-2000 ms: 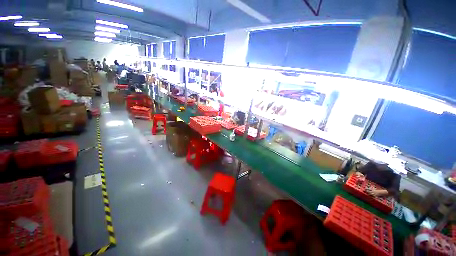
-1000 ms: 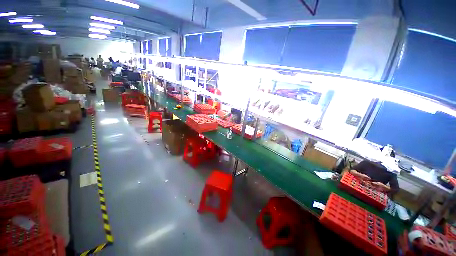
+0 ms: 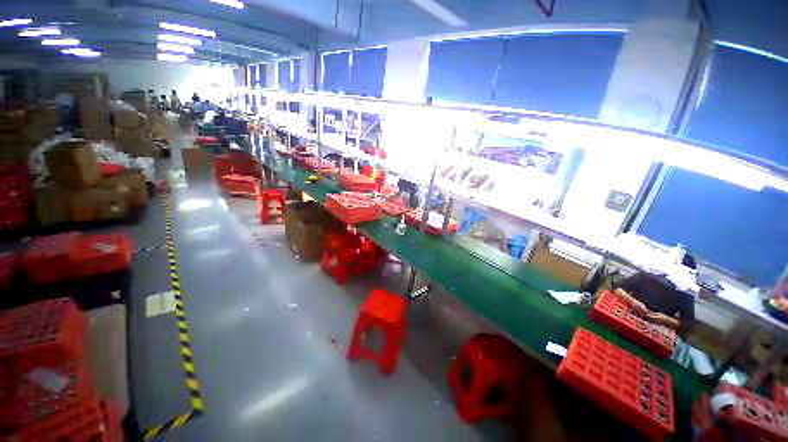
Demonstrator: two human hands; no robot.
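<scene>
Neither of my hands is in view. A red compartment tray [image 3: 615,380] lies on the green bench [image 3: 484,292] at the lower right, with dark parts in the pockets along its right side. A second red tray [image 3: 629,325] lies behind it, with small parts in it. Another person's hands [image 3: 646,312] are at its far edge; what they hold cannot be told. A white slip [image 3: 556,349] lies beside the nearer tray.
Red stools [image 3: 378,330] stand along the bench's aisle side. More red trays [image 3: 352,207] lie farther along the bench. Stacked red trays [image 3: 39,332] and cartons [image 3: 76,166] stand at the left, behind yellow-black floor tape [image 3: 180,319]. A lit white shelf runs above the bench.
The camera view has shifted slightly. The other person's hands have moved a little at the farther tray. The trays and stools appear unmoved.
</scene>
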